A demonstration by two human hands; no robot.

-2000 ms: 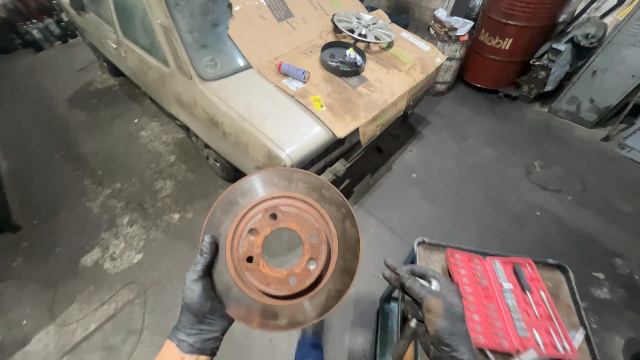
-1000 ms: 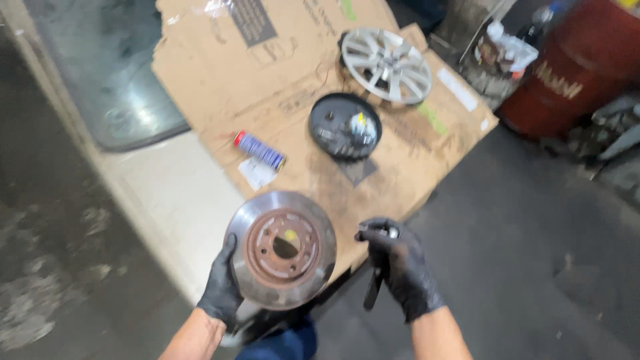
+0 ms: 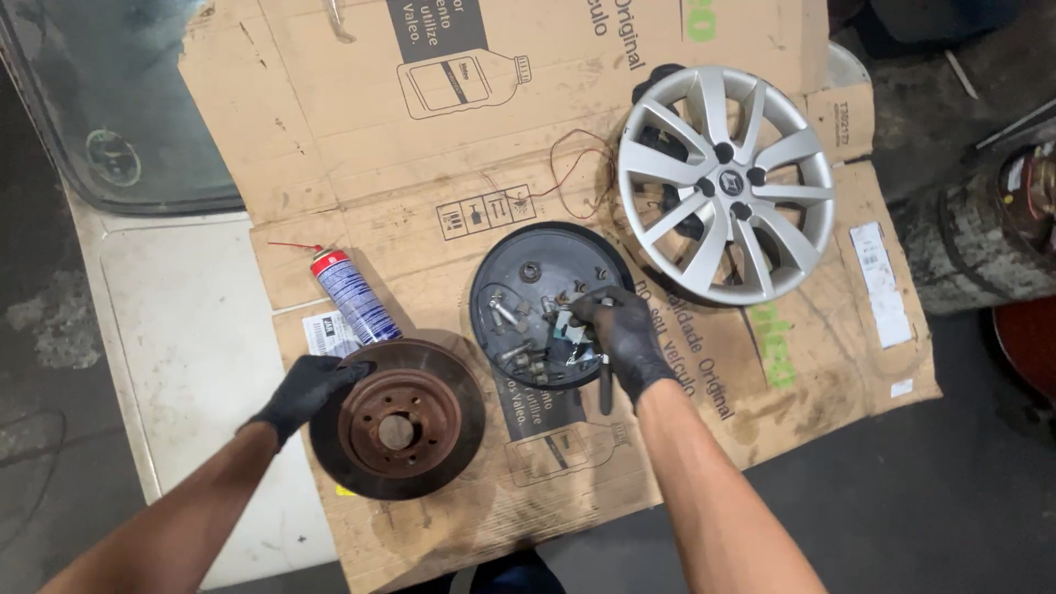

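My left hand (image 3: 309,396), in a black glove, grips the upper left rim of a rusty brake disc (image 3: 456,388) over the cardboard. A round black tray (image 3: 540,247) to its right holds bolts (image 3: 505,309), a nut (image 3: 530,271), clips and small packets (image 3: 569,328). Over the tray's right side is my gloved right hand (image 3: 623,330), its fingertips close together near the packets. A dark tool handle (image 3: 606,386) sticks out below that hand, which holds it; the tool's kind cannot be told.
Cardboard (image 3: 396,181) covers part of a light car panel (image 3: 190,330) beside the glass (image 3: 124,99). A spray can (image 3: 355,295) lies behind the disc. A silver wheel cover (image 3: 714,165) and a thin red wire (image 3: 569,165) are behind and right of the tray. Drums stand far right.
The view has moved in over the cardboard. My left hand has carried the disc there from beside the car, and my right hand has moved from in front of the cardboard to over the tray.
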